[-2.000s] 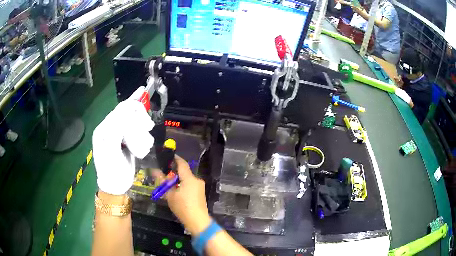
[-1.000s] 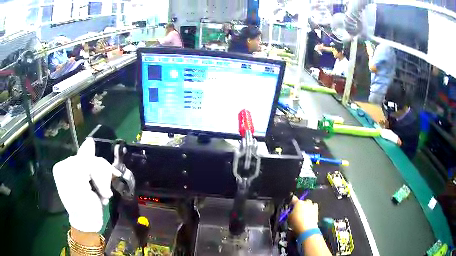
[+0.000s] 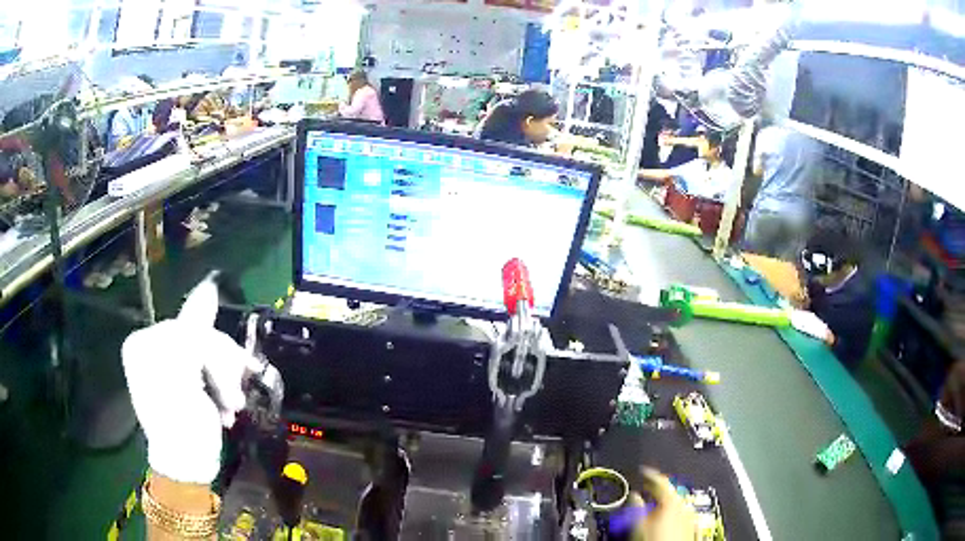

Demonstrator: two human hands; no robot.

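My left hand (image 3: 182,396), in a white glove, is closed at the left toggle clamp (image 3: 262,370); its handle is hidden inside the glove. My right hand (image 3: 669,509), bare, is blurred and cut off by the bottom edge beside the fixture. It holds a purple marker pen (image 3: 629,519). A power supply board (image 3: 309,530) lies in the left bay, by a yellow-topped knob (image 3: 293,473). The right toggle clamp (image 3: 516,359) has its red handle (image 3: 515,285) up, over a clear press plate (image 3: 481,505). Another board (image 3: 707,511) is partly behind my right hand.
A monitor (image 3: 439,217) stands behind the fixture (image 3: 349,365). Right of it lie a tape roll (image 3: 601,488), a board (image 3: 698,418) and a blue-yellow tool (image 3: 677,370). A green conveyor (image 3: 762,402) runs at the right, carrying a small board (image 3: 835,453). Several people are beyond.
The view has tilted up from the fixture. My right hand has moved from the left bay to the right side, then lower in the picture. My left hand stays at the left clamp.
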